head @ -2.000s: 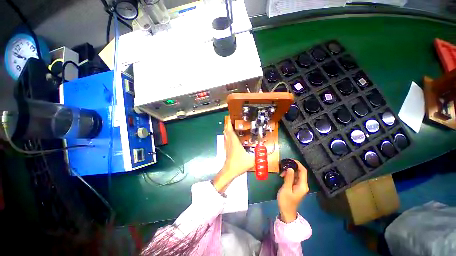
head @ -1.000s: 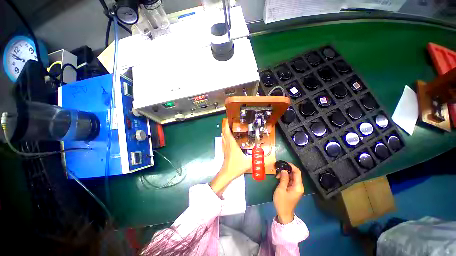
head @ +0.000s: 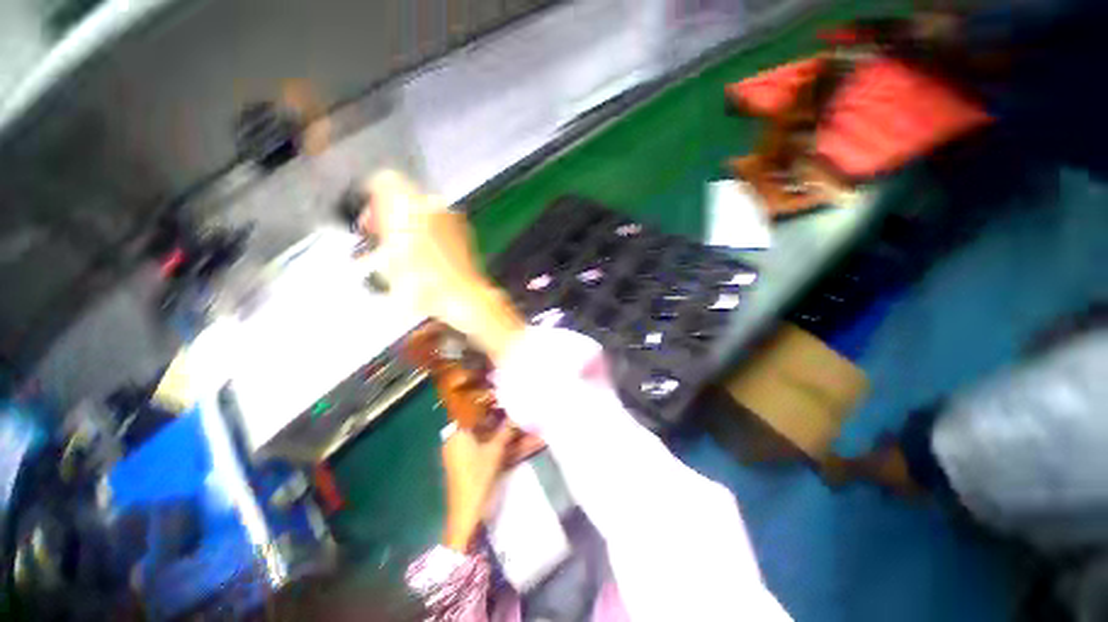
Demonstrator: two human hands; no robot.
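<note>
The frame is strongly blurred. My right hand (head: 419,249) is raised over the white instrument box (head: 310,340), its fingers against a dark thing that may be the stand-mounted head; whether it grips it is unclear. My right forearm crosses in front of the orange-brown fixture (head: 459,371) and hides part of it. My left hand (head: 471,468) is at the fixture's near end and appears to hold it. The clamp's position cannot be made out. The black parts tray (head: 626,286) holds round units, several with bright faces, right of the fixture.
The blue bench unit (head: 176,486) stands at the left. White paper (head: 529,529) lies below my left hand. Another white paper (head: 736,216), a brown fixture and red-orange parts (head: 893,116) are at the upper right. A cardboard box (head: 796,389) and another person's sleeve (head: 1033,437) are at the right.
The view has swung and tilted. My right hand has moved from beside the fixture, where it held a black round unit, up over the white box. My left hand stays at the fixture.
</note>
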